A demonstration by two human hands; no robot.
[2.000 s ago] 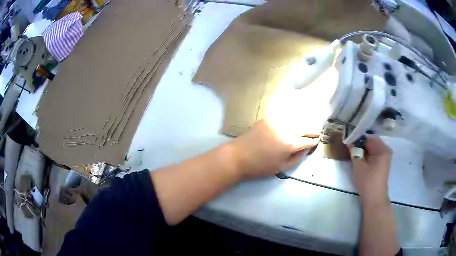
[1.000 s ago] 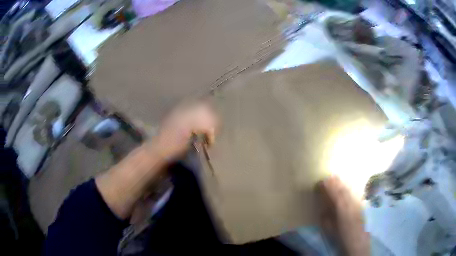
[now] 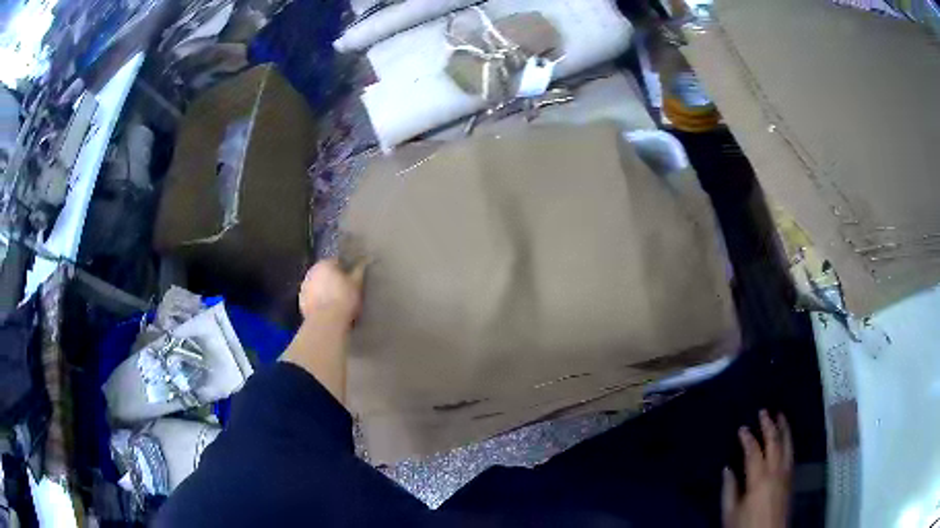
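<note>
A large brown garment panel (image 3: 536, 258) lies flat on top of other brown panels, whose staggered edges show at its near side. My left hand (image 3: 332, 294) holds the panel's left edge, fingers closed on the cloth. My right hand (image 3: 761, 476) is at the lower right, away from the panel, with its fingers apart and nothing in it. Part of a white rounded object (image 3: 660, 150) shows under the panel's far right corner.
The stack of cut panels (image 3: 845, 134) lies on the white machine table (image 3: 897, 392) at right. Tied pale cloth bundles (image 3: 412, 93) lie behind. A brown carton-like block (image 3: 206, 175) stands at left, another tied bundle (image 3: 222, 356) below it. The sewing machine is out of view.
The view has turned left, away from the machine and table. The panel has moved from the machine area onto the pile at left. My right hand has come off the panel.
</note>
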